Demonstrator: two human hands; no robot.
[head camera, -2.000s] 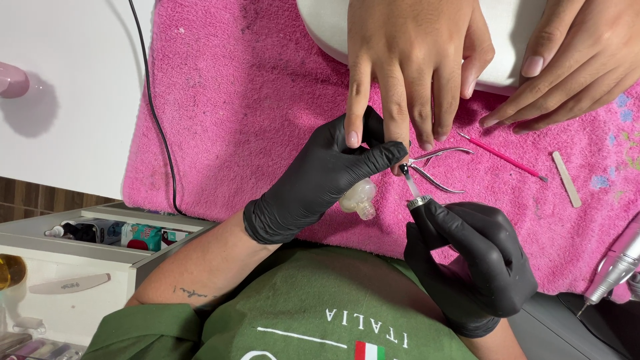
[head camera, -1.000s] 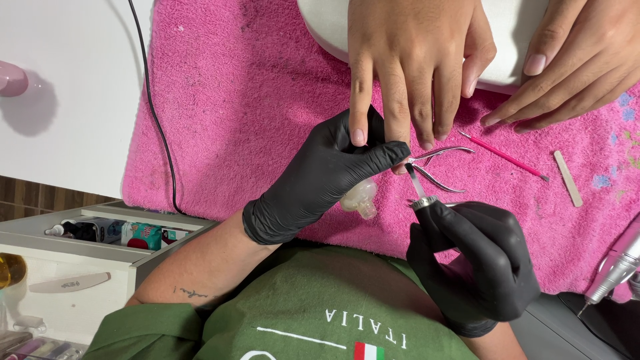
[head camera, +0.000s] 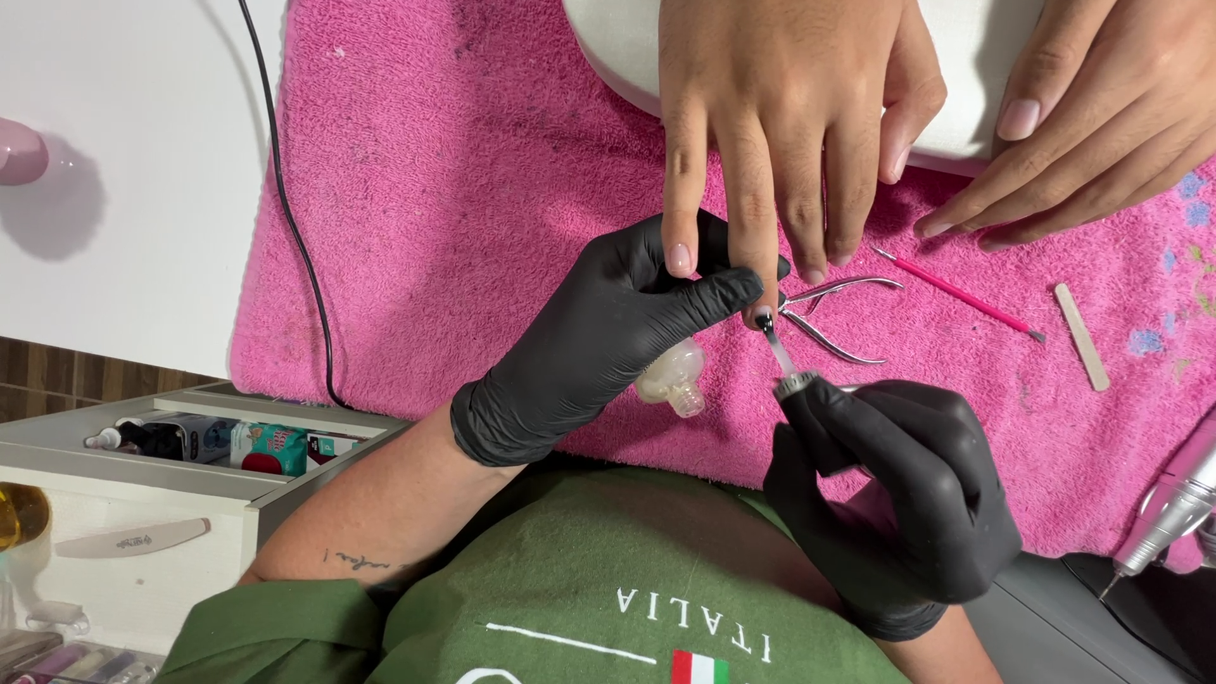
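My left hand (head camera: 608, 332), in a black glove, holds one finger of another person's hand (head camera: 779, 85) between thumb and fingers. In my right hand (head camera: 902, 484), also gloved in black, is the cap of a nail polish brush (head camera: 782, 356). Its dark tip touches the nail of the held finger. A small clear bottle (head camera: 674, 380) lies on the pink towel (head camera: 456, 237) beside my left hand. Metal cuticle nippers (head camera: 831, 318) lie with open handles just right of the held finger, their jaws hidden behind it.
The person's other hand (head camera: 1092, 123) rests at the upper right by a white cushion (head camera: 617, 47). A pink tool (head camera: 964, 296), a wooden stick (head camera: 1081, 337) and a nail drill (head camera: 1164, 513) lie at right. A black cable (head camera: 285, 199) and an open drawer (head camera: 180, 475) are at left.
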